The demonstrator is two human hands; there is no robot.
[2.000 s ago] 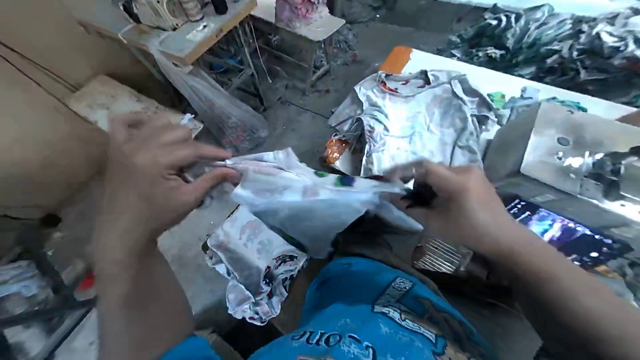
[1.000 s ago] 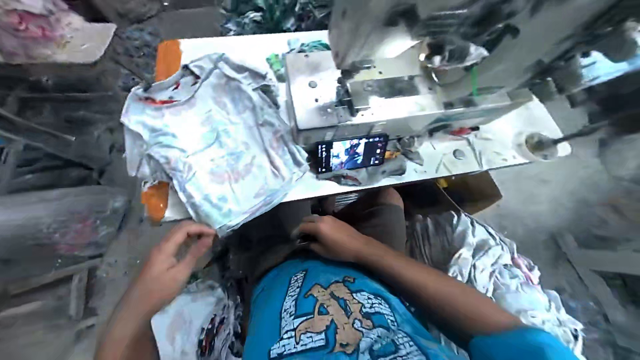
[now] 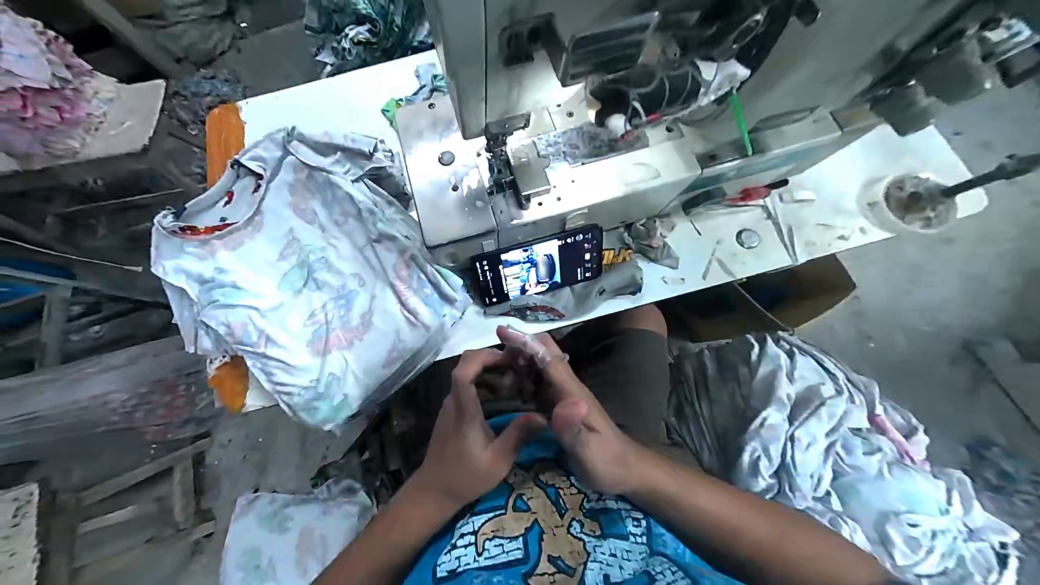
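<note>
My left hand (image 3: 479,426) and my right hand (image 3: 581,414) meet in front of my blue printed shirt, just off the table's front edge. The fingers are bent and touch near the tips; no cloth shows between them. A pale wrapping or film seems to cover a right fingertip. Beyond them a lit phone (image 3: 538,264) lies against the bed of an industrial sewing machine (image 3: 561,175). Left of it, a stack of pale printed shirts (image 3: 309,276) rests on the white table (image 3: 349,89), neck opening toward the upper left.
Pale cloth (image 3: 821,455) is heaped at my right, beside a cardboard box (image 3: 780,301). Another folded pale garment (image 3: 296,532) lies low at the left. Tweezers (image 3: 780,223) and a red-handled tool (image 3: 751,195) are on the table. Pink cloth (image 3: 49,89) is piled on a stand, upper left.
The white cloth both hands held two seconds ago is no longer in them. My hands have come together since one second ago. The view has swung right since the first frame.
</note>
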